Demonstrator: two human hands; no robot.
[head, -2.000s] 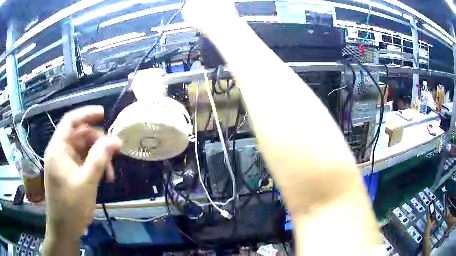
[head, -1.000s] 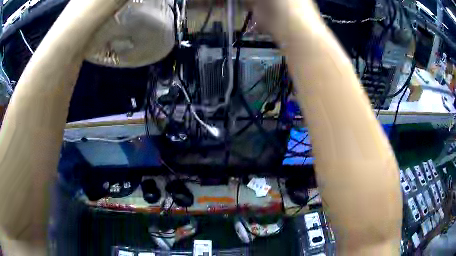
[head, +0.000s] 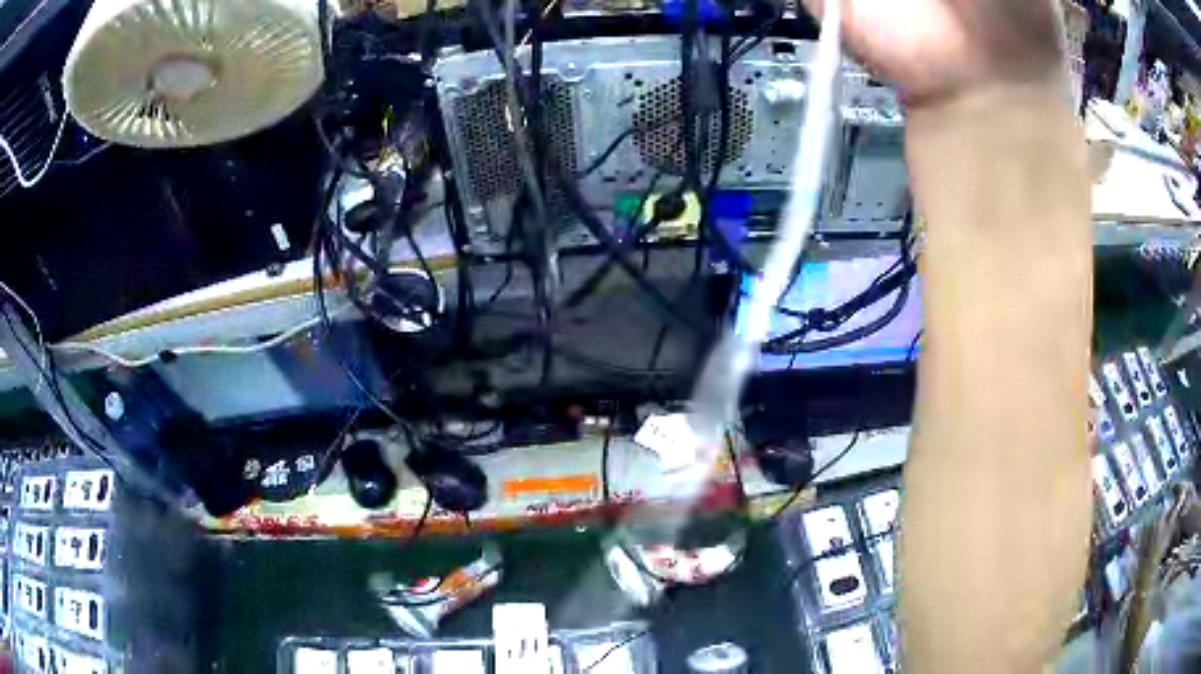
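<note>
My right hand (head: 929,46) is at the top right, partly cut off by the upper edge, with the forearm running down the right side. Its fingers are closed around the upper end of a white cable (head: 797,198). The cable hangs down and left in front of the desktop PC (head: 606,125), and its lower end is blurred over the ledge. My left hand is not in view.
A cream fan (head: 191,73) hangs top left. Tangled black cables (head: 395,211) hang by the PC. A lit monitor (head: 843,316), mice (head: 454,477) and a paper scrap (head: 669,437) are below. Trays of white units (head: 59,553) lie left, at the bottom and right.
The view has tilted down, showing more ledge and trays. My left arm has left the picture. The white cable has moved right with my right hand, and its lower end now reaches over the ledge.
</note>
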